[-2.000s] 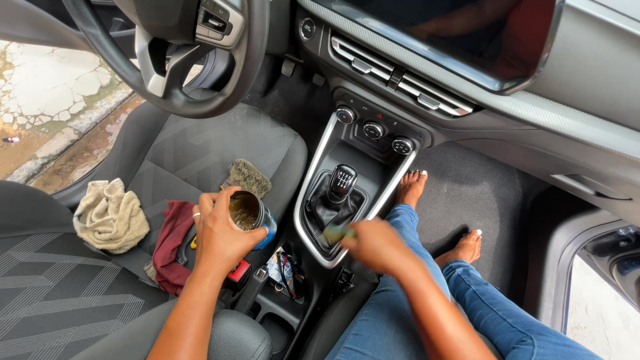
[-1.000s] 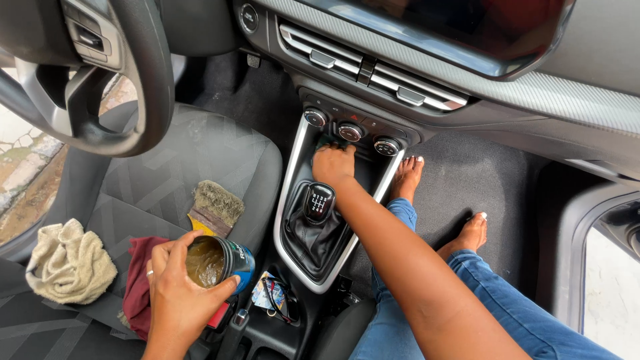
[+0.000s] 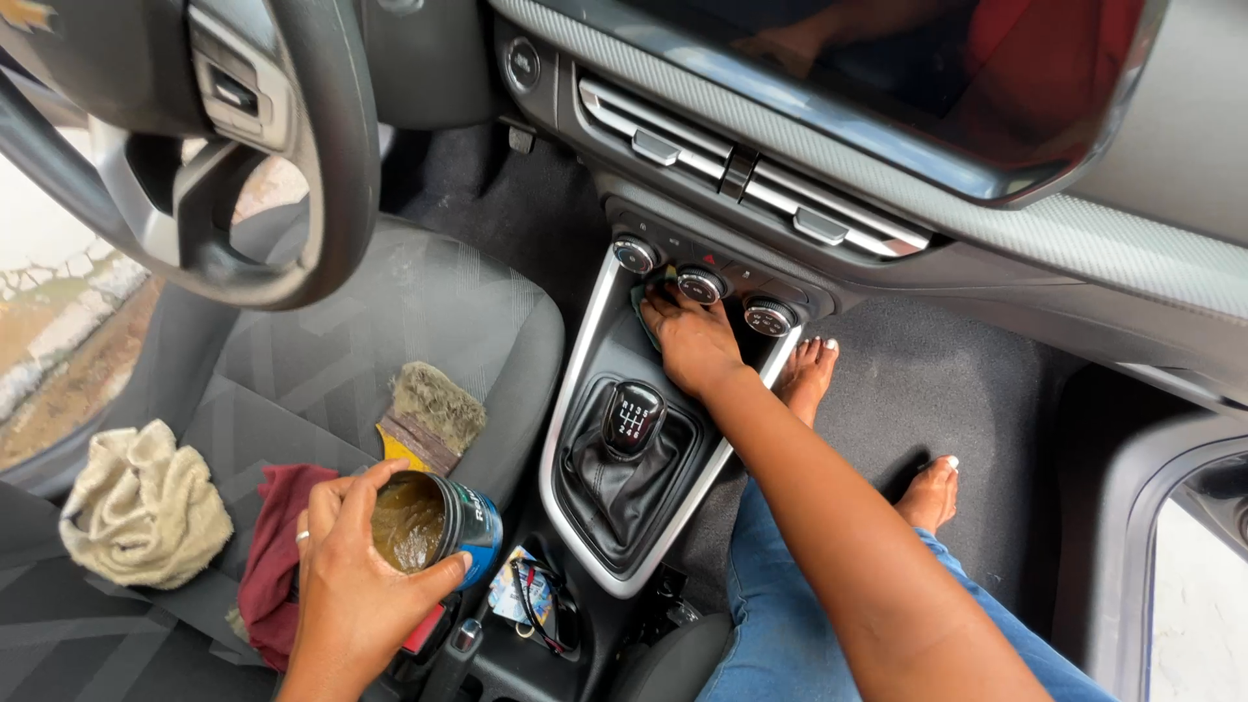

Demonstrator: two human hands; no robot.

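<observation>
My left hand [image 3: 366, 575] grips an open tub [image 3: 439, 522], blue and black, with brownish-yellow paste inside, tilted toward me above the driver's seat edge. My right hand [image 3: 690, 331] reaches into the recess of the centre console [image 3: 575, 409] under the climate knobs [image 3: 700, 285], pressing a green sponge or pad [image 3: 643, 310] at the recess's left side; most of it is hidden by my fingers. Just below that hand stands the gear lever knob [image 3: 634, 419] with its black boot. A brush with pale bristles [image 3: 439, 405] and a yellow handle lies on the seat behind the tub.
A cream cloth [image 3: 146, 507] and a dark red cloth [image 3: 283, 556] lie on the driver's seat [image 3: 390, 292]. The steering wheel [image 3: 336, 146] is at upper left. A card with a cord [image 3: 526, 595] sits in the console tray beside the handbrake [image 3: 458, 653]. Bare feet rest on the passenger floor.
My right hand has moved from beside the gear lever up into the console recess, and now works at its left side. My left hand still holds the tub. The view has shifted closer to the console.
</observation>
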